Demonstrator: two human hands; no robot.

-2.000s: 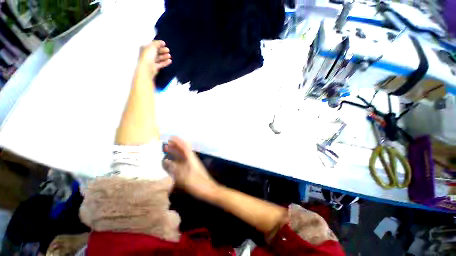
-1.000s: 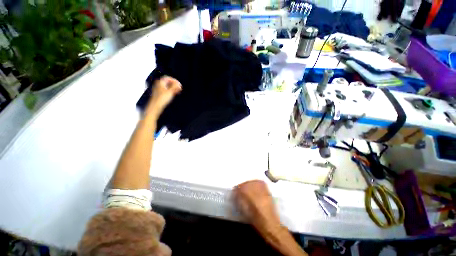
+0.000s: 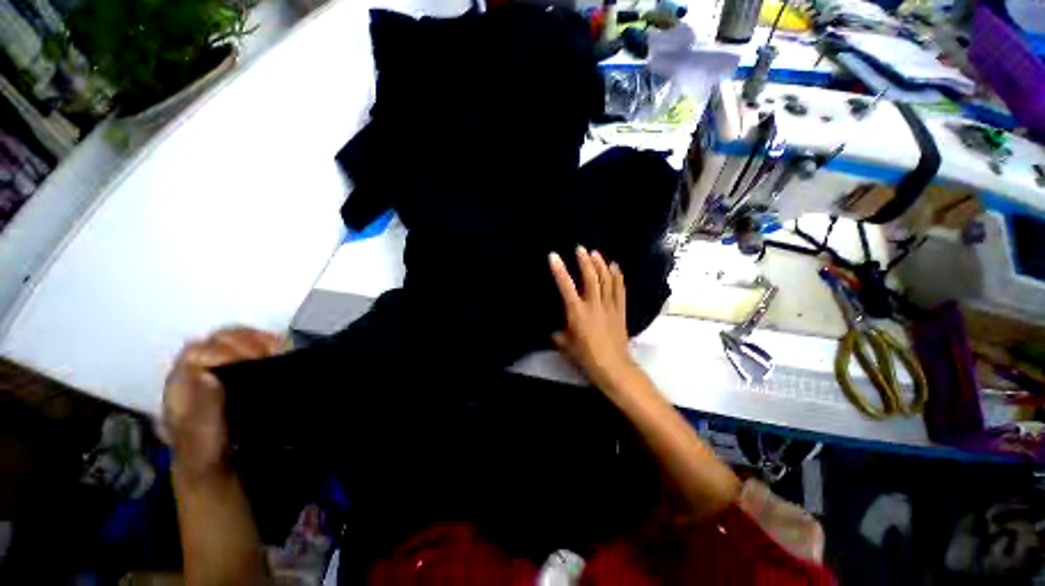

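Observation:
A black fabric garment piece (image 3: 493, 263) runs from a pile on the table down over the front edge towards my lap. My left hand (image 3: 212, 389) grips its left end at the table's front edge and is slightly blurred. My right hand (image 3: 595, 315) lies on the cloth with fingers spread, palm down. The white sewing machine (image 3: 825, 149) stands to the right, with the cloth close to its head. The needle area is too dark and small to make out.
Thread snips (image 3: 747, 353), tailor's shears (image 3: 880, 369) with yellow handles and a purple box (image 3: 949, 372) lie right of the cloth. A potted plant (image 3: 149, 52) stands at the upper left. Papers (image 3: 900, 60) lie behind the machine. The white table (image 3: 149, 240) curves along the left.
The black cloth has come from the back of the table towards me, over the front edge. My left hand has moved down and left with its end. My right hand now rests on it.

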